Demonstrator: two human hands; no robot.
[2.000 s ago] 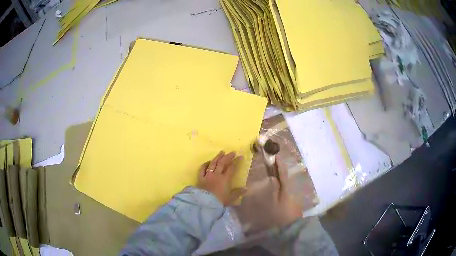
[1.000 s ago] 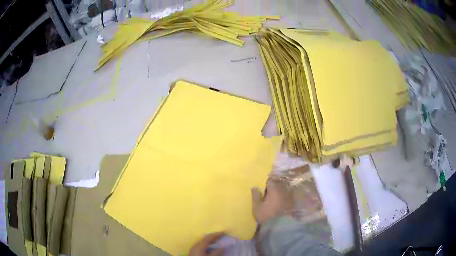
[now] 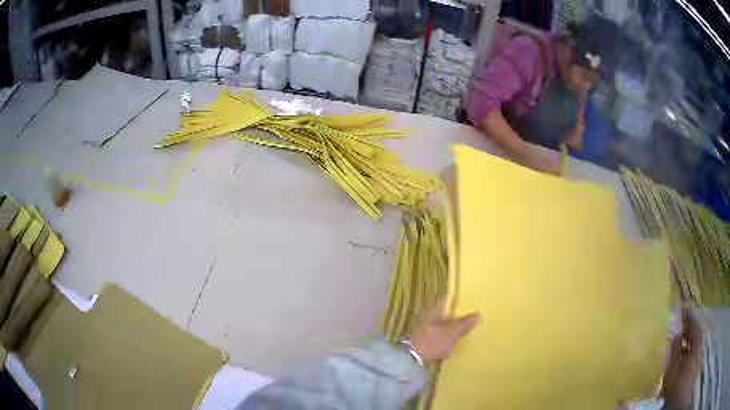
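Note:
A large yellow panel [image 3: 552, 280] with a stepped top right corner is held up, tilted, over the right side of the table. My left hand [image 3: 444, 336] grips its left edge, thumb on the front face. My right hand [image 3: 682, 360] is blurred and partly hidden at its lower right edge, where it appears to hold the panel. Layered edges of the yellow stack [image 3: 416, 268] show left of the panel; the rest is hidden behind it. A khaki panel [image 3: 120, 344] lies flat at the lower left.
A loose heap of yellow strips [image 3: 320, 144] lies mid-table. Rolled khaki and yellow panels [image 3: 28, 280] lie at the left edge, near a small amber bottle [image 3: 60, 192]. Another person [image 3: 520, 88] leans over the far right, near more layered pieces [image 3: 680, 224]. Bundles [image 3: 332, 48] stand behind.
The yellow panel has left the work spot and is lifted to the right, over the stack. My left hand now grips its left edge. The view has tilted up; the hammer is no longer visible.

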